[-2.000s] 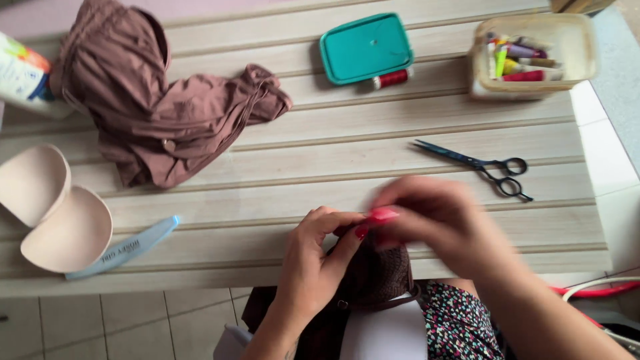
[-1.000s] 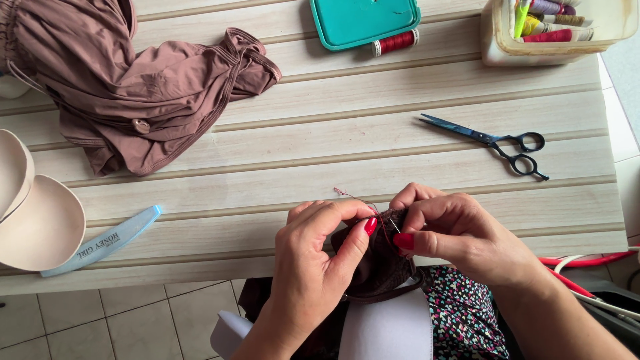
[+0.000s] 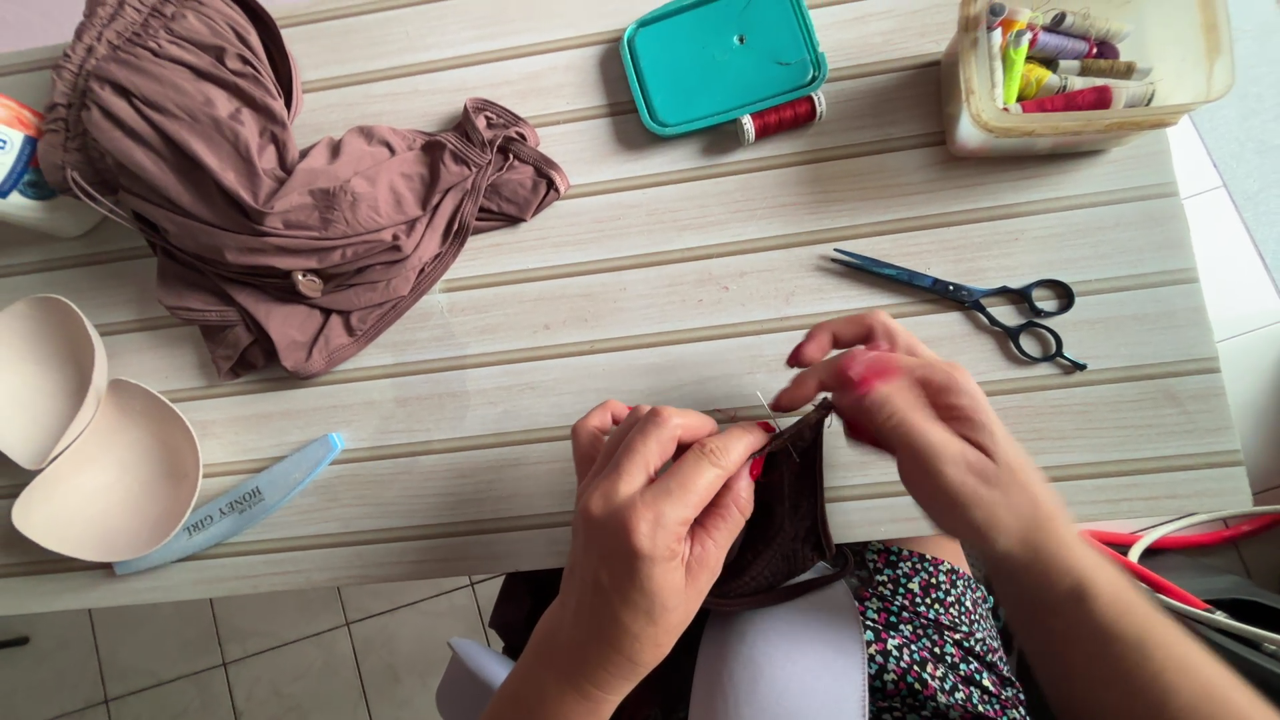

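Observation:
A piece of dark brown fabric (image 3: 785,515) hangs at the table's front edge, its upper edge pinched between the thumb and forefinger of my left hand (image 3: 660,510). A sewing needle (image 3: 768,408) stands up through that edge, close to my left fingertips. My right hand (image 3: 890,400), partly blurred, is just right of the needle with its fingers apart, and I see nothing held in it. Below the fabric a pale lilac molded piece (image 3: 785,645) rests on my lap. Blue-black scissors (image 3: 965,293) lie on the table beyond my right hand.
A mauve garment (image 3: 300,220), two beige bra cups (image 3: 120,475) and a light blue nail file (image 3: 235,505) lie on the left. At the back are a teal lid (image 3: 720,60), a red thread spool (image 3: 782,118), a plastic tub (image 3: 1075,125) of threads and a white bottle (image 3: 50,205).
My right hand has come away from the needle and fabric, its fingers spreading. My left hand still pinches the brown fabric. The scissors and spool have not moved on the table.

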